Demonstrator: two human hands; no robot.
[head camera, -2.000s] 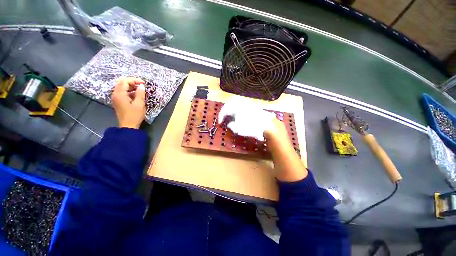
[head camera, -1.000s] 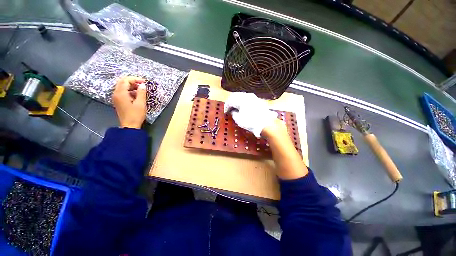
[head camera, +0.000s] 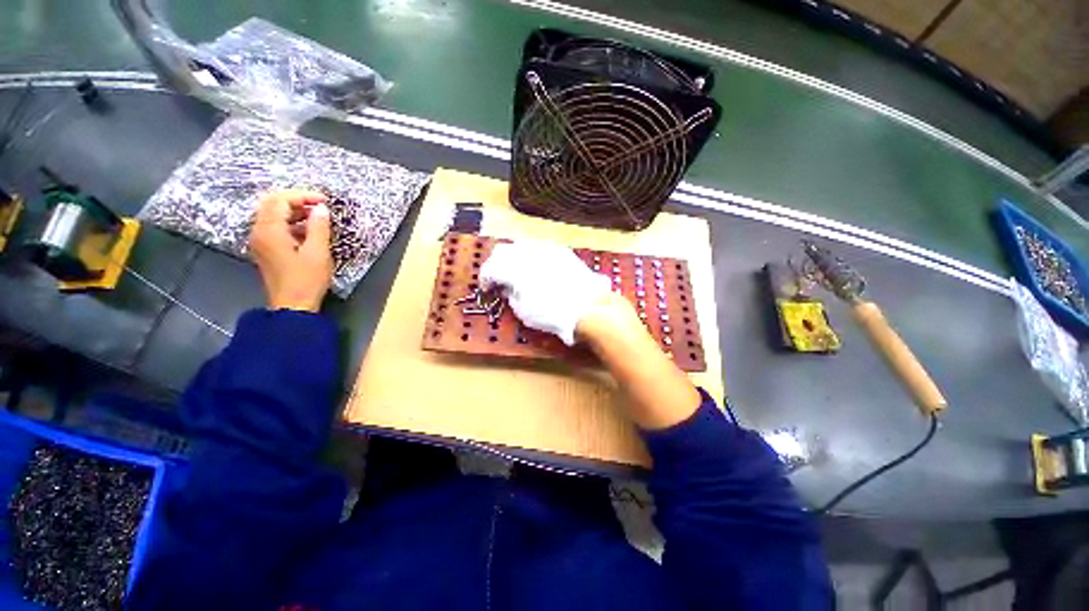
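Observation:
The reddish-brown jig (head camera: 472, 340) with rows of holes lies on a tan board (head camera: 502, 412). Silvery dots show in several holes on its right half. Loose silvery pins (head camera: 483, 306) lie on its left part. My right hand (head camera: 549, 289), in a white glove, is over the jig with its fingertips at the loose pins; whether it grips one is hidden. My bare left hand (head camera: 294, 248) is at the right part of the clear parts bag (head camera: 227, 179), thumb and fingers close together beside dark reddish pins (head camera: 349, 236). Whether it holds a pin cannot be told.
A black fan (head camera: 609, 131) stands behind the jig. A soldering iron (head camera: 898, 356) and its yellow-based stand (head camera: 807, 326) are at the right. A solder reel (head camera: 78, 239) stands at the left, a blue crate (head camera: 149, 501) at lower left, and a blue tray (head camera: 1013, 245) at far right.
My gloved right hand has moved left across the jig to the loose pins, uncovering the jig's right rows. My left hand keeps its place at the bag. The view has shifted slightly.

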